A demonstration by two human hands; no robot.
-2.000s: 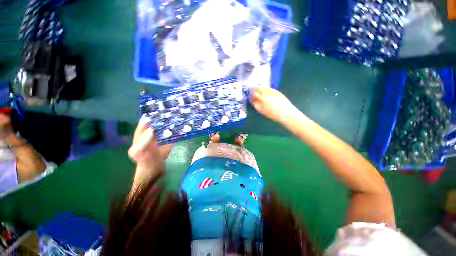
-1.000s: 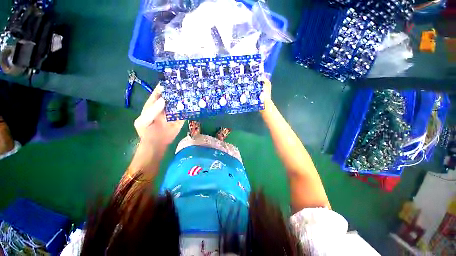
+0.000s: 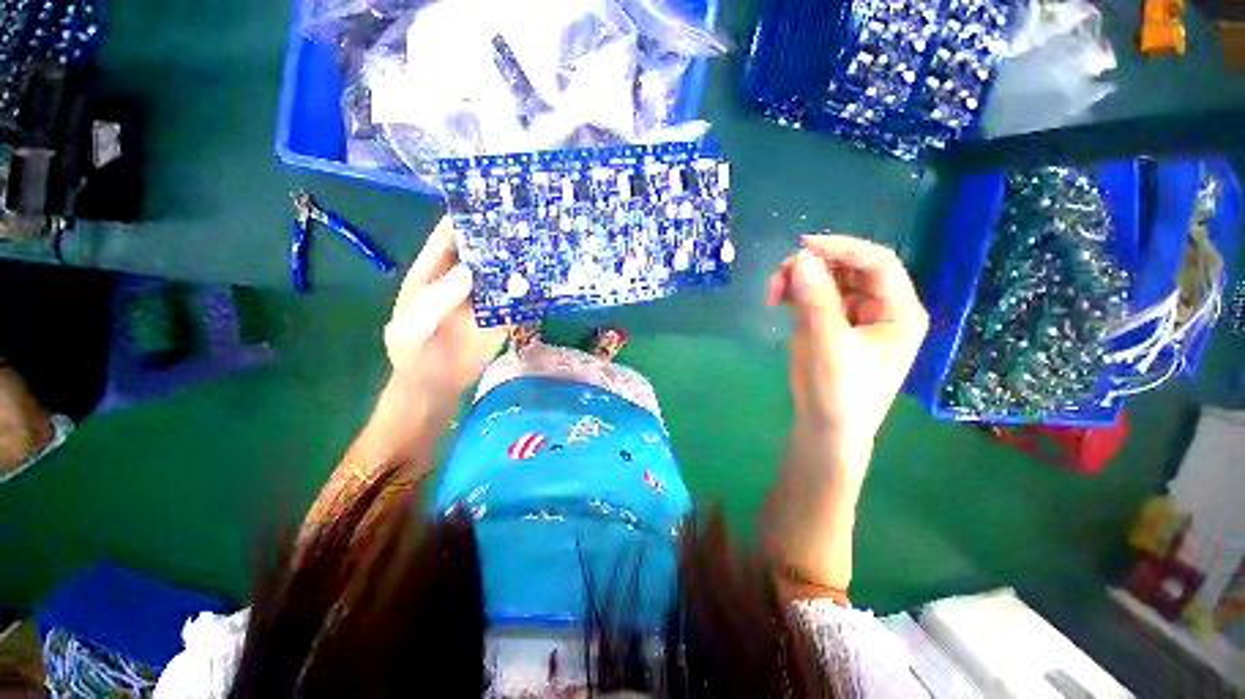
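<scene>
A blue circuit board panel [image 3: 594,230], its face crowded with black, silver and white parts, is held up over the bench edge. My left hand [image 3: 440,317] grips its left end. My right hand [image 3: 857,307] is raised to the right of the panel, apart from it, with thumb and index fingertips close together. Whether something tiny is between those fingertips cannot be told.
A blue bin [image 3: 317,103] of clear bags lies behind the panel. Blue-handled cutters [image 3: 335,232] lie left. Stacked boards [image 3: 894,68] stand back right, a small-parts bin [image 3: 1045,294] right. Another person's arm [image 3: 25,417] shows far left.
My right hand has let go of the panel's right end and moved right, its fingers now drawn together. My left hand still holds the panel. The whole view has shifted.
</scene>
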